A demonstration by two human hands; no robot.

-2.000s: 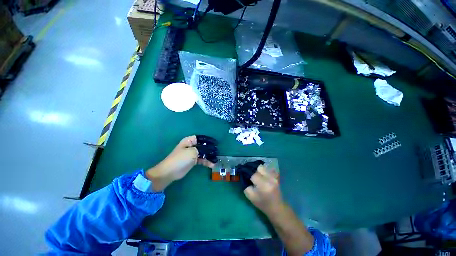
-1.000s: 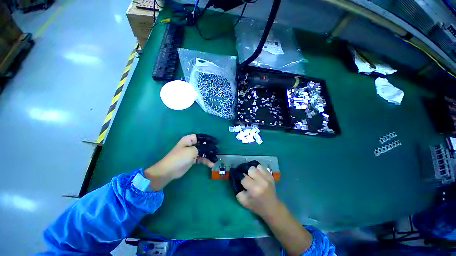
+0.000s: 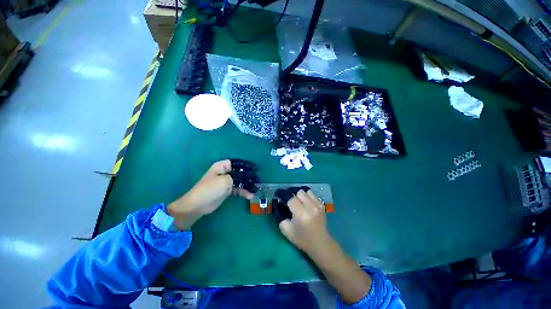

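The assembly jig (image 3: 327,192), a flat bar with a grey top and orange lower edge, lies on the green mat. My right hand (image 3: 302,212), with black finger coverings, is over the middle of the jig and hides several seats; whether it holds a piece is hidden. My left hand (image 3: 225,181), also with black coverings, is at the jig's left end, fingers curled; I cannot tell if a piece is in them. A small silver and dark piece (image 3: 263,203) sits in a left seat. Loose silver-white pieces (image 3: 294,158) lie above the jig.
The black parts tray (image 3: 339,130) holds small pieces, with the dark screwdriver across its top. Left of it are a clear bag of screws (image 3: 252,107), a white disc (image 3: 207,112) and a black strip (image 3: 194,63). Two silver rows (image 3: 464,166) and white paper (image 3: 465,101) lie right.
My right hand has moved left along the jig, from its right half to its middle. My left hand has stayed at the left end. The whole view has shifted slightly.
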